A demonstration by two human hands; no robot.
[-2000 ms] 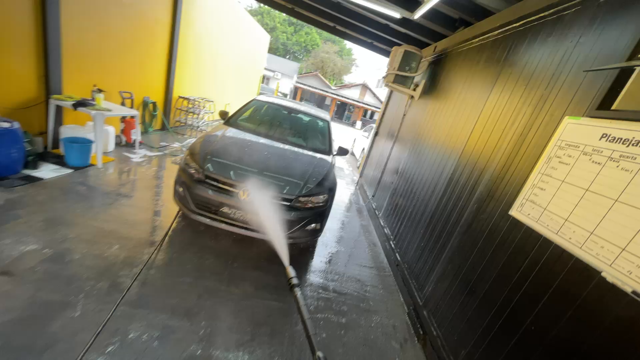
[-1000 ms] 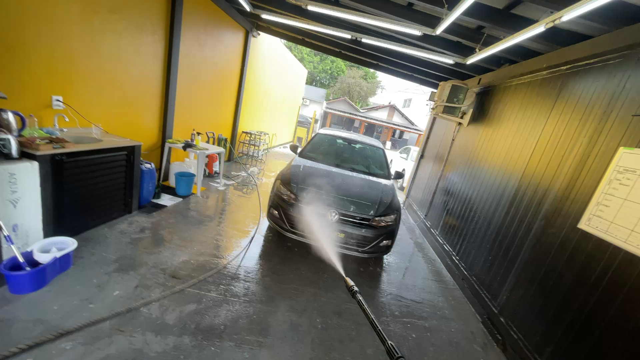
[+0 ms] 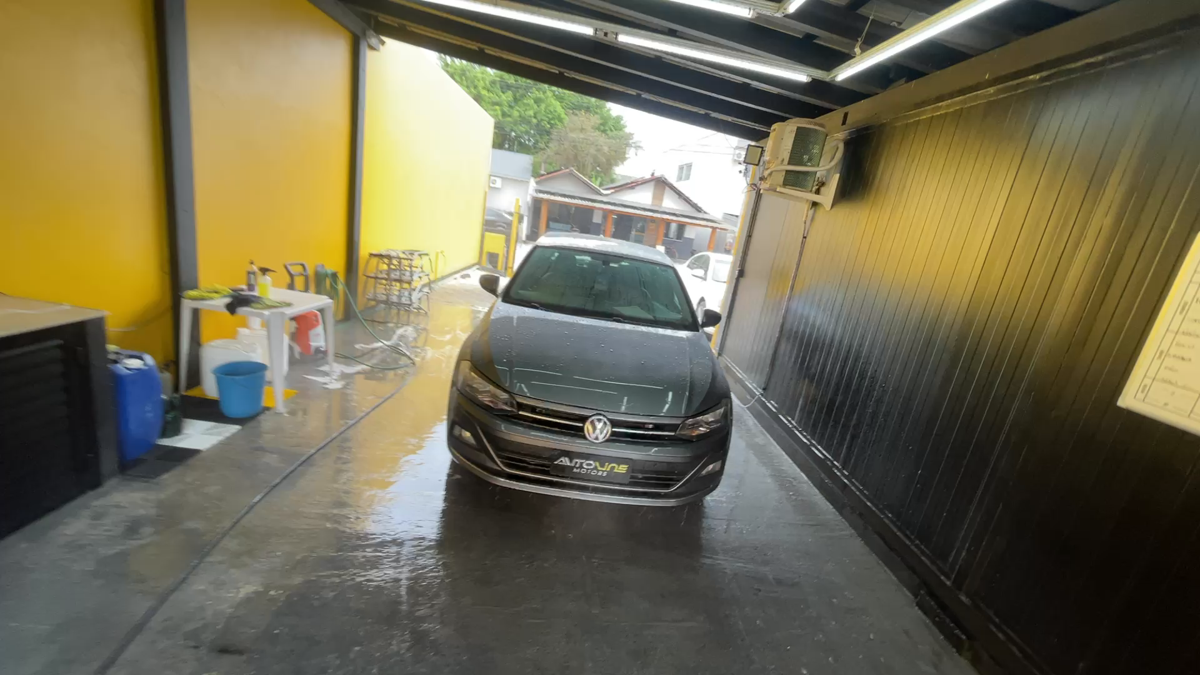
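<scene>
A dark grey Volkswagen car (image 3: 591, 375) stands on the wet floor, its front facing me. Water beads cover its hood, and its front plate bears writing. Neither my left hand nor my right hand shows in the head view, so what they hold is hidden. A dark hose (image 3: 281, 478) runs along the floor, left of the car, from the lower left edge toward the back. No spray or lance is visible.
A white plastic table (image 3: 300, 302) with bottles and cloths stands at left, near a blue bucket (image 3: 241, 388), a blue jerrycan (image 3: 137, 403) and a dark cabinet (image 3: 56, 403). Behind is a metal rack (image 3: 397, 279). A black panelled wall (image 3: 937, 328) borders the right.
The pressure washer lance and its white spray, seen in front of the car in both earlier frames, are out of view. The car has stayed parked. The view has shifted.
</scene>
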